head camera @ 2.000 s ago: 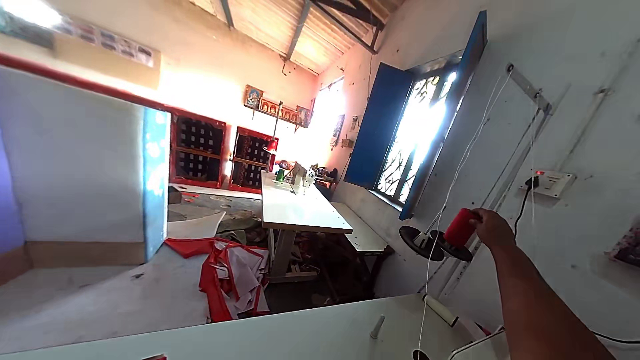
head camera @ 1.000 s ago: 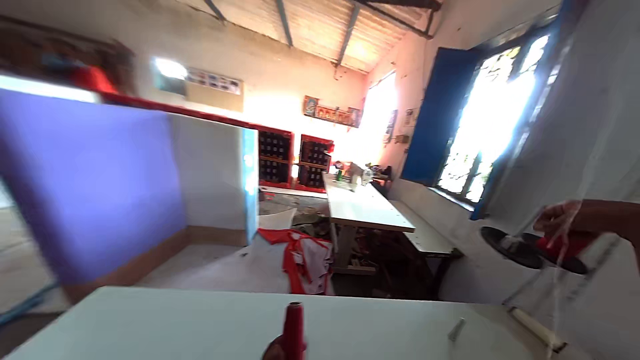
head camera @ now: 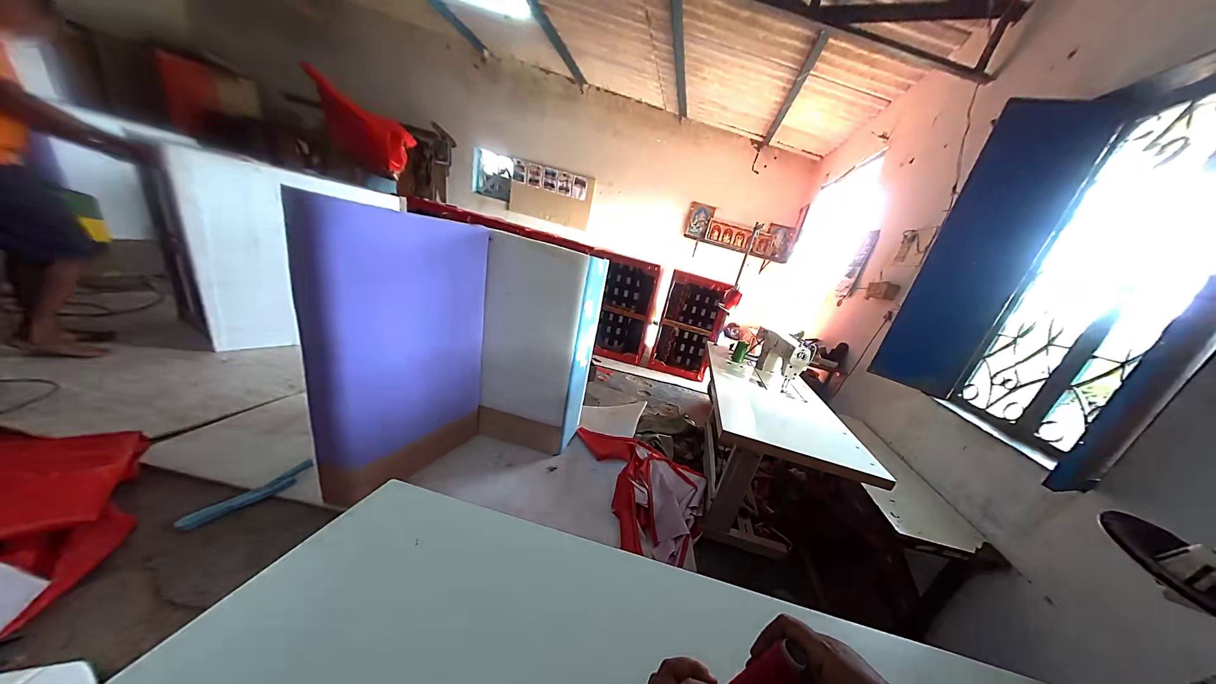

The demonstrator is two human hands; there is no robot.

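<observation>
At the bottom edge of the head view, my right hand (head camera: 825, 654) has its fingers around a red thread cone (head camera: 771, 668), whose dark hollow end shows. My left hand (head camera: 682, 671) is just to the left, close to the cone; only its fingertips show, so its grip is hidden. Both hands are over the near edge of a pale tabletop (head camera: 494, 598). At the far right, a black disc of the thread stand (head camera: 1154, 556) is partly in view, with a pale part at its middle.
A purple and white partition (head camera: 399, 332) stands beyond the table. Red and white cloth (head camera: 655, 494) lies on the floor beside a second table with a sewing machine (head camera: 784, 356). Red cloth (head camera: 66, 484) lies at left; a person (head camera: 43, 190) stands behind it.
My right hand has left the thread stand and is now low by the table, beside my left hand, which held a red cone upright a second ago. The view has turned left.
</observation>
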